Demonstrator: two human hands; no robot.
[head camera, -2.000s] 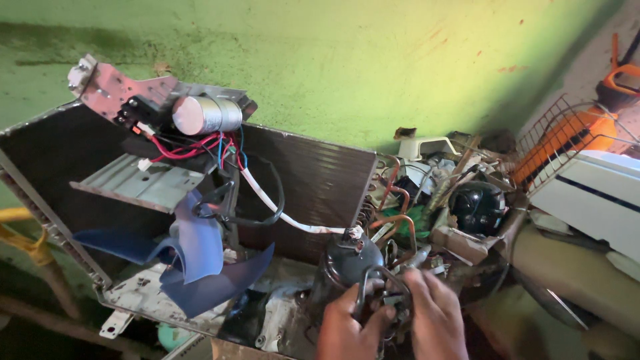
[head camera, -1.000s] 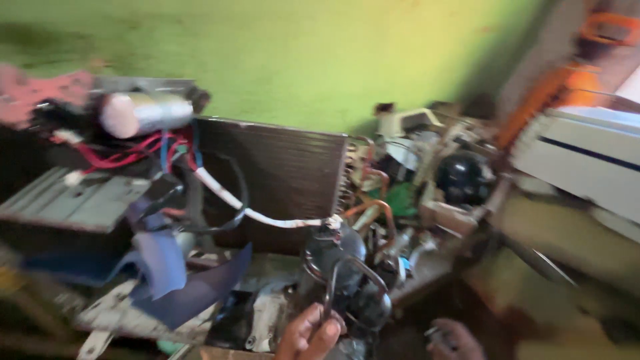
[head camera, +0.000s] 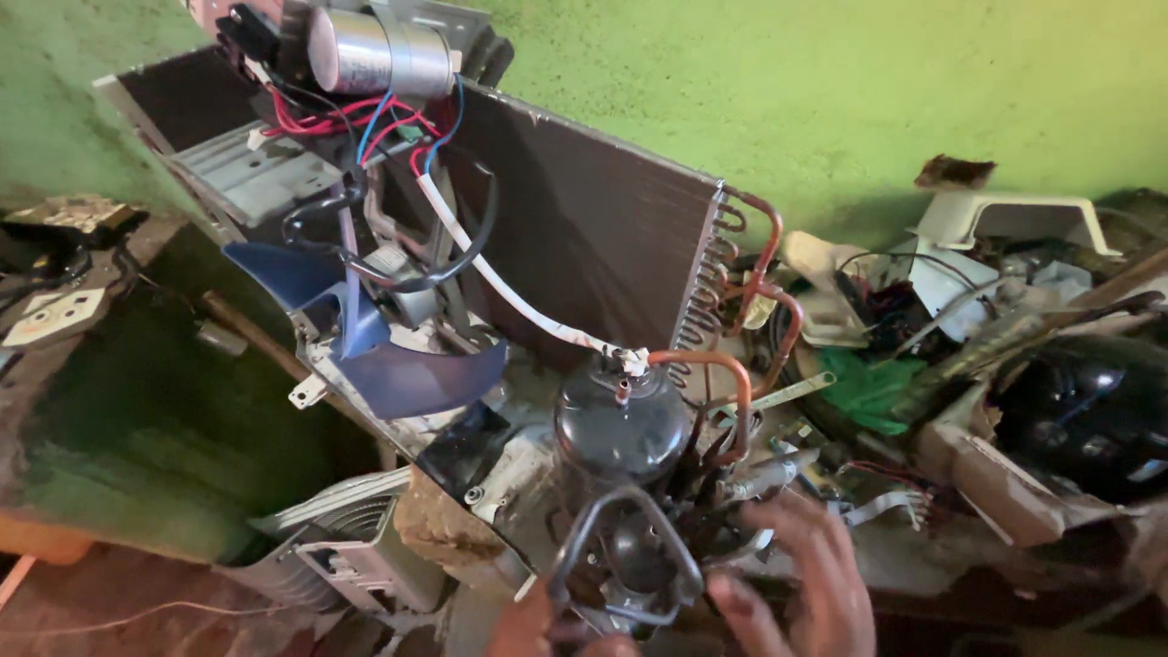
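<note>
A bent loop of dark metal tube (head camera: 570, 538), shaped like a rounded triangle, is in my left hand (head camera: 538, 630) at the bottom of the view; part of the grip is cut off by the frame edge. My right hand (head camera: 812, 584) is just right of the loop, its fingers apart and slightly blurred. Behind the loop stands a black cylindrical compressor (head camera: 622, 424) with copper pipes (head camera: 744, 392). From its top, a white-sleeved cable (head camera: 506, 297) runs up to red and blue wires beneath a silver capacitor (head camera: 379, 55).
A finned condenser coil (head camera: 584, 219) stands along the green wall, with a blue fan blade (head camera: 420, 374) before it. At right are a white plastic housing (head camera: 1013, 214), green plastic (head camera: 871, 388) and a glossy black rounded object (head camera: 1086, 415). Another finned unit (head camera: 356, 547) is lower left.
Both hands were together at the tube two seconds ago; my right hand is now apart from it. My left hand remains at the loop. The view has shifted.
</note>
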